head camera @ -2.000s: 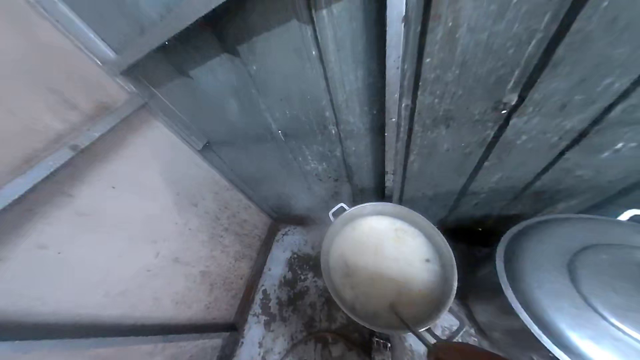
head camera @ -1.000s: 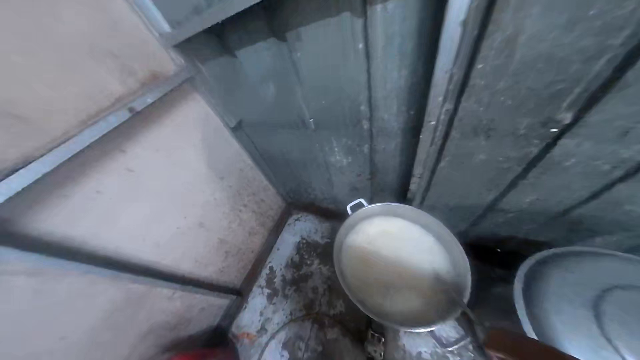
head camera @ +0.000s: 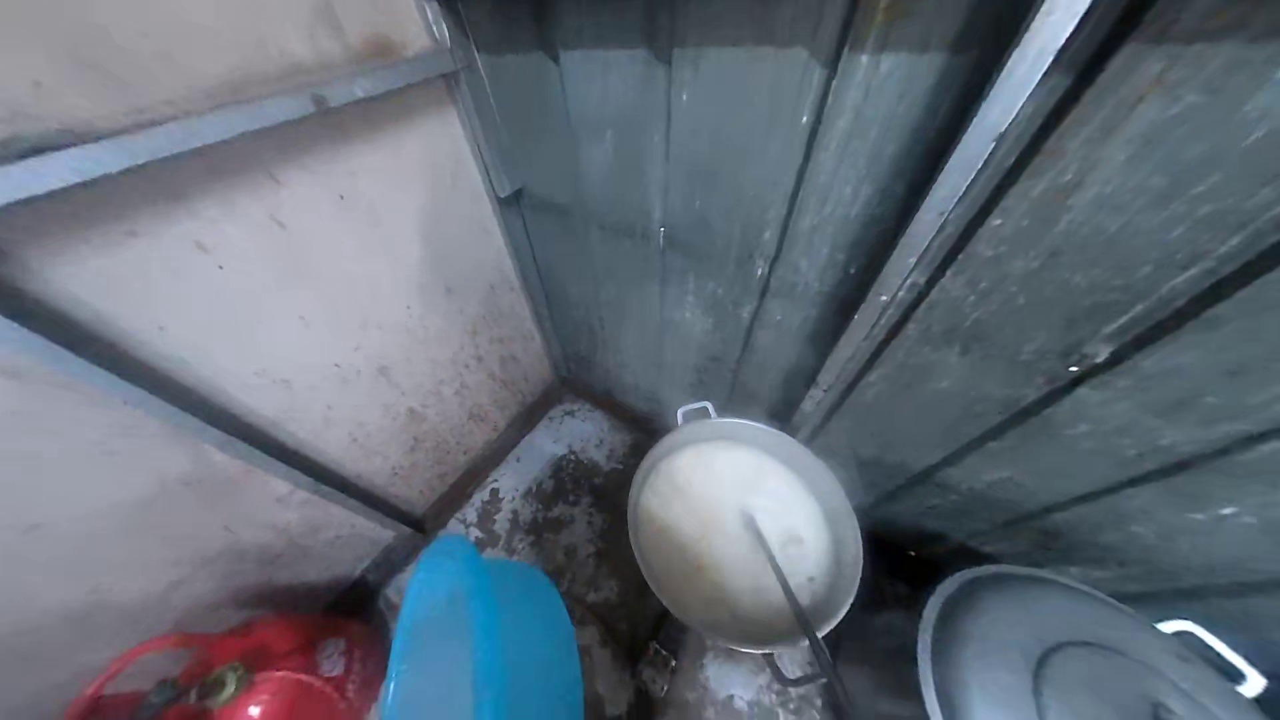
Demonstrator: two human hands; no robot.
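An open metal pot (head camera: 745, 535) with two loop handles holds a whitish liquid, with faint steam near its rim. The dark shaft of a long-handled utensil (head camera: 795, 600) slants from the liquid over the pot's near rim to the bottom edge of the view; its lower end is hidden in the liquid. At the bottom left stands a blue plastic basin (head camera: 485, 640), tilted on its side and cut off by the frame. Neither my left hand nor my right hand shows, so what holds the utensil or the basin cannot be seen.
A red gas cylinder (head camera: 270, 670) with a valve stands at the lower left. A large lidded metal pot (head camera: 1050, 650) is at the lower right. Corrugated metal sheeting (head camera: 740, 220) and a pale wall panel (head camera: 320, 300) meet in the corner, above a worn, stained surface (head camera: 570, 470).
The blue basin has come into view at the lower left. The brown handle end of the utensil, seen earlier at the bottom edge, no longer shows. The view has shifted left.
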